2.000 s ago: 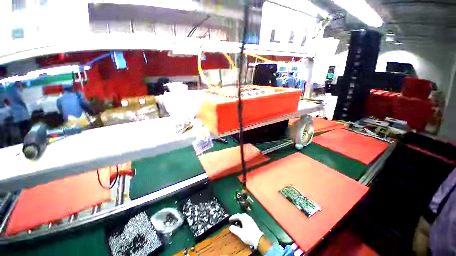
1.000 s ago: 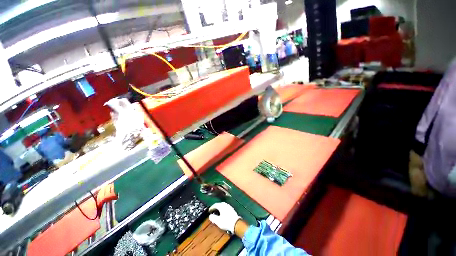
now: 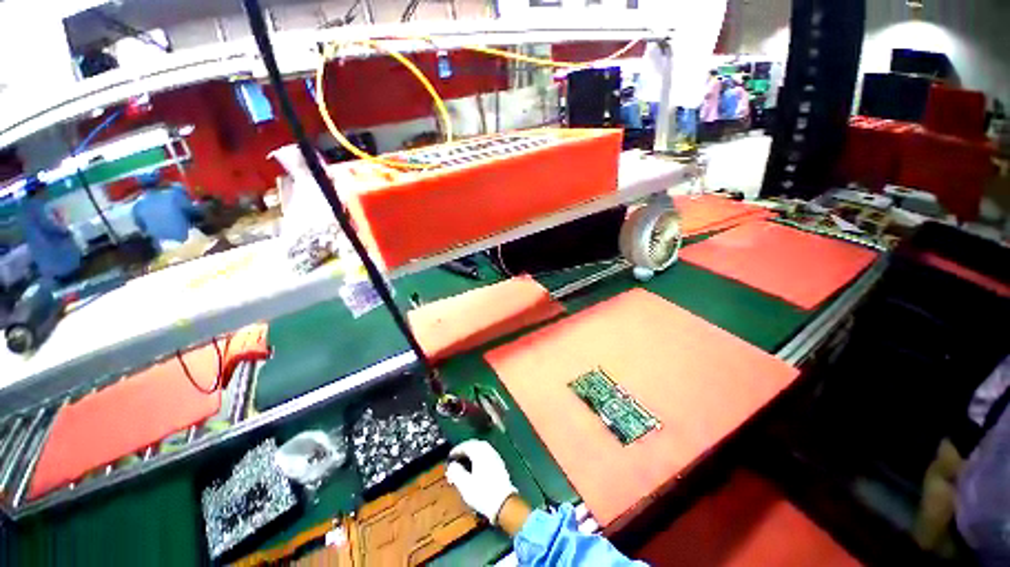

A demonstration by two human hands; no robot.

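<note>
My right hand [image 3: 481,478], in a white glove, is at the right end of the orange-brown fixture [image 3: 415,521], fingers curled; what it holds, if anything, I cannot tell. Just beyond it, a dark tool end [image 3: 452,408] hangs on a black cable. A small whitish spot shows on the fixture's left part, too small to name. My left hand is not recognisable in view. Behind the fixture stand a black tray of small silver screws [image 3: 249,498], a clear bag or cup [image 3: 310,456] and a black tray of larger silver pieces [image 3: 395,443].
A green circuit board [image 3: 616,406] lies on a red-orange mat [image 3: 698,388] at right. A metal rail [image 3: 332,390] runs behind the trays. An orange-red box [image 3: 498,199] stands on the white shelf, with a round fan [image 3: 651,236] below its right end. A person's arm [image 3: 941,482] shows far right.
The camera view has swung right and then partly back. My right hand stays at the fixture's right end. The board still lies on the mat, and more of the fixture shows.
</note>
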